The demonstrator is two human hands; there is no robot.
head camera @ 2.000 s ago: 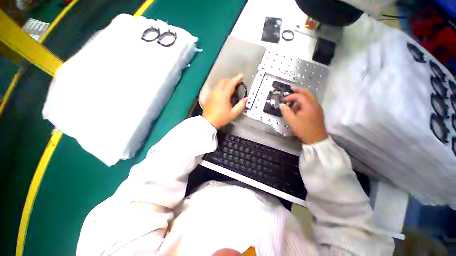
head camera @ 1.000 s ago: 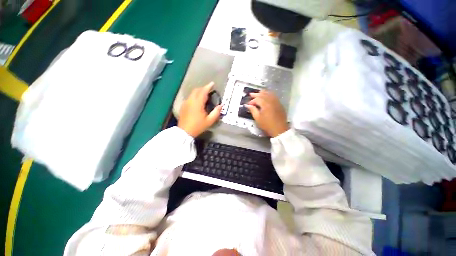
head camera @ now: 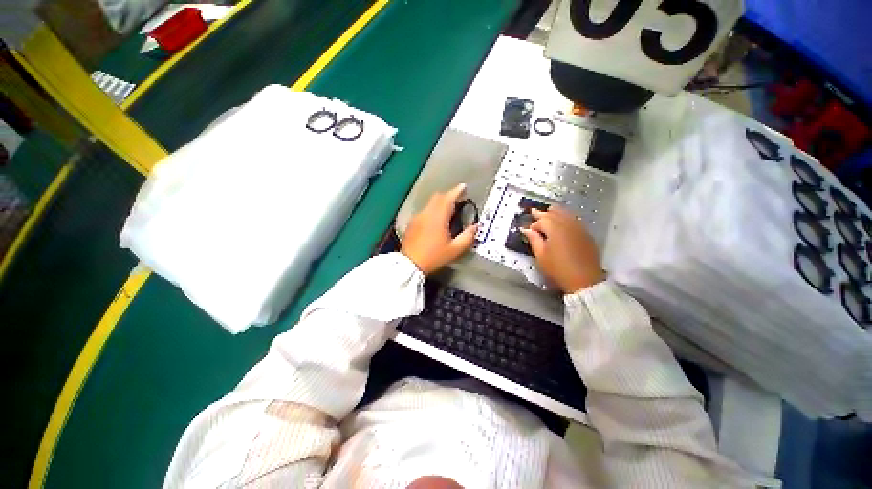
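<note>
My left hand (head camera: 436, 232) is bare and holds a black ring-shaped watch case (head camera: 464, 218) between thumb and fingers, just left of the fixture. My right hand (head camera: 562, 246) is bare, with its fingertips on the black fixture (head camera: 521, 229). The fingers hide much of the fixture, and whether they grip a ring there cannot be told. The fixture sits on the perforated base plate (head camera: 564, 181). Two black rings (head camera: 348, 128) lie side by side on the left foam stack (head camera: 239, 210).
The right foam stack (head camera: 708, 258) carries rows of rings. The laser head (head camera: 598, 88), marked "05", hangs beyond the plate. A sample ring (head camera: 544, 126) and black pieces (head camera: 605, 150) lie behind it. The keyboard (head camera: 492, 334) is below the plate. The green belt (head camera: 430, 57) is at left.
The view has shifted with the head, and more of the laser head shows. My left hand still holds its ring. My right fingertips have moved in from the fixture's right edge and stay over it.
</note>
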